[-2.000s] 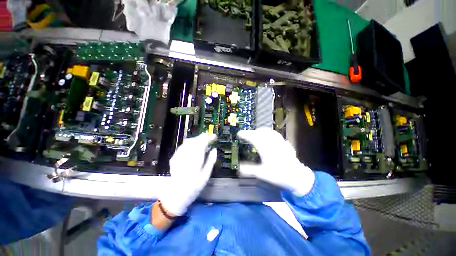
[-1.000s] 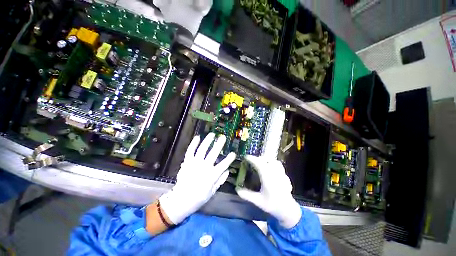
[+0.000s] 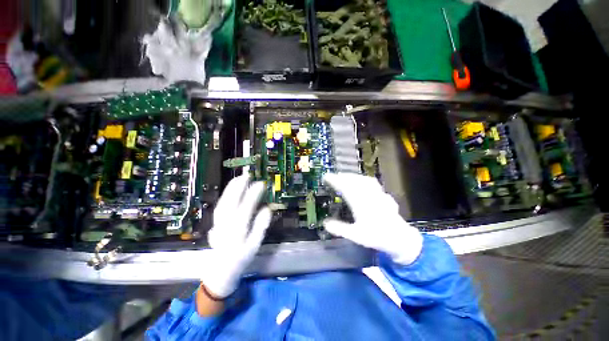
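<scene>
A green circuit board (image 3: 288, 156) with yellow parts lies in a black carrier before me. A grey ribbed heatsink (image 3: 344, 144) runs along its right side. One olive-green clamp (image 3: 311, 208) stands at the board's lower edge and another clamp (image 3: 242, 161) lies across its left edge. My gloved left hand (image 3: 238, 230) is at the lower left of the board, fingers apart, with nothing seen in it. My gloved right hand (image 3: 374, 214) is at the lower right, thumb and fingers apart on the right of the lower clamp, with nothing seen in it.
A larger board (image 3: 143, 166) lies to the left and smaller boards (image 3: 482, 160) to the right, behind a metal front rail (image 3: 307, 256). Two black bins (image 3: 274, 56) of olive-green pieces, an orange-handled screwdriver (image 3: 460, 72) and a black box (image 3: 497, 50) stand beyond the line.
The view has turned and levelled since one second ago. My left hand has moved left, off the board's lower edge. My right hand has drawn slightly away from the lower clamp.
</scene>
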